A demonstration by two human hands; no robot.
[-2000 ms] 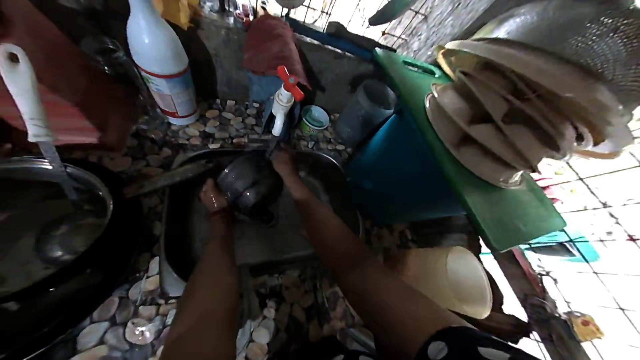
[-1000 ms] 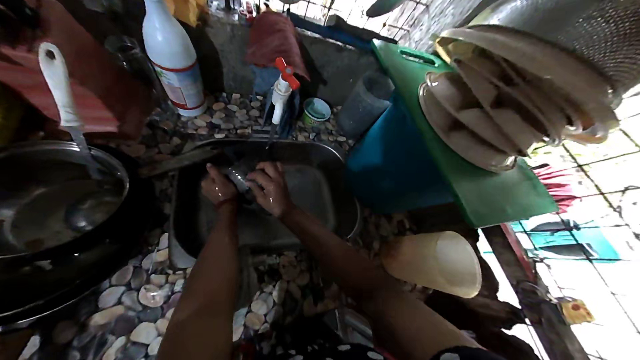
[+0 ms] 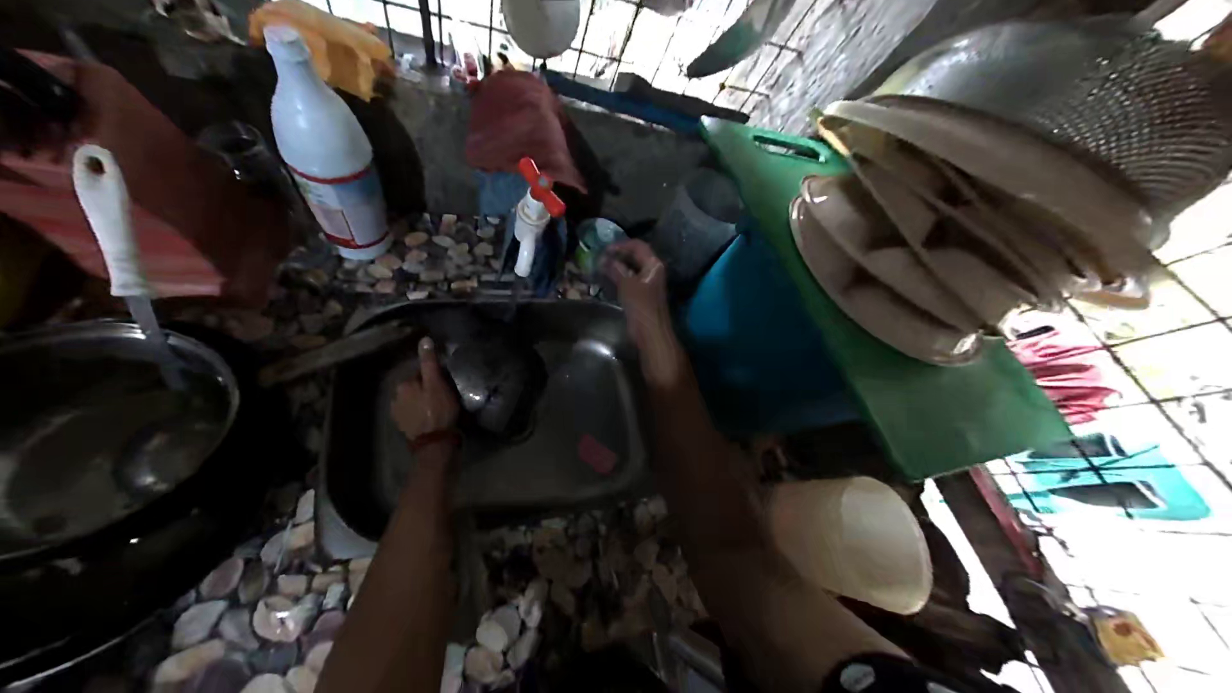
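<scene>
My left hand [image 3: 423, 397] is in the left part of the metal sink [image 3: 616, 481], thumb up, at the side of a dark wet pot or bowl [image 3: 496, 371]; it seems to hold its edge. The dark vessel lies below the white tap [image 3: 530, 226] with a red handle. My right hand [image 3: 635, 274] is raised over the sink's back right corner, beside a small green-rimmed tub [image 3: 599, 236]; whether its fingers hold something is unclear. A small pink piece [image 3: 597, 454] lies on the sink's floor at the right.
A large pot [image 3: 226, 404] with a white-handled ladle [image 3: 108, 212] stands left. A white bottle [image 3: 322, 144] is behind it. At the right, stacked plates [image 3: 895, 260] rest on a green board [image 3: 962, 423] above a blue container [image 3: 770, 337]; a cream container [image 3: 852, 539] lies lower.
My right hand has left the middle of the sink, where both hands were close together, and moved to the back right by the small tub. The pink piece now shows in the sink.
</scene>
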